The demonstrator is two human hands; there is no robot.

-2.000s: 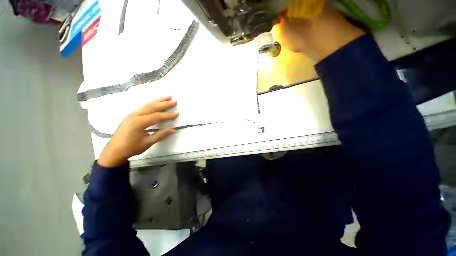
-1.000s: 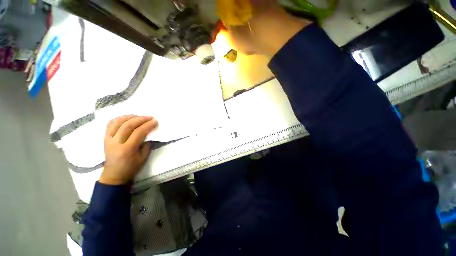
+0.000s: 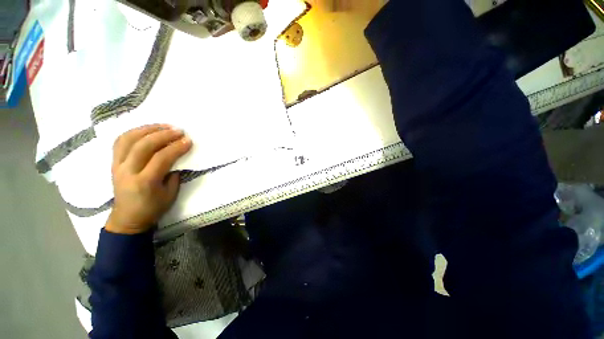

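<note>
White panels (image 3: 218, 99) with a dark grey strip (image 3: 140, 83) lie on the machine table, reaching under the machine head (image 3: 192, 12) at the top. My left hand (image 3: 144, 173) rests palm down on the panel near the table's front edge, fingers bent and close together, thumb beside a dark strip edge. Whether it pinches cloth cannot be told. My right sleeve reaches up past the yellow bed plate (image 3: 334, 49); my right hand is almost wholly cut off by the top edge, with only a blurred bit of skin (image 3: 346, 4) showing.
A black phone (image 3: 540, 33) lies at upper right. A printed ruler (image 3: 318, 183) runs along the front edge. Grey patterned fabric (image 3: 199, 278) hangs below the table at left. A blue basket (image 3: 589, 265) with clear bags is at lower right. A blue and red label (image 3: 30, 59) is far left.
The view has shifted, so the machine head sits higher and the right hand has left at the top. The left hand's fingers, spread earlier, are now bent and closer together on the panel.
</note>
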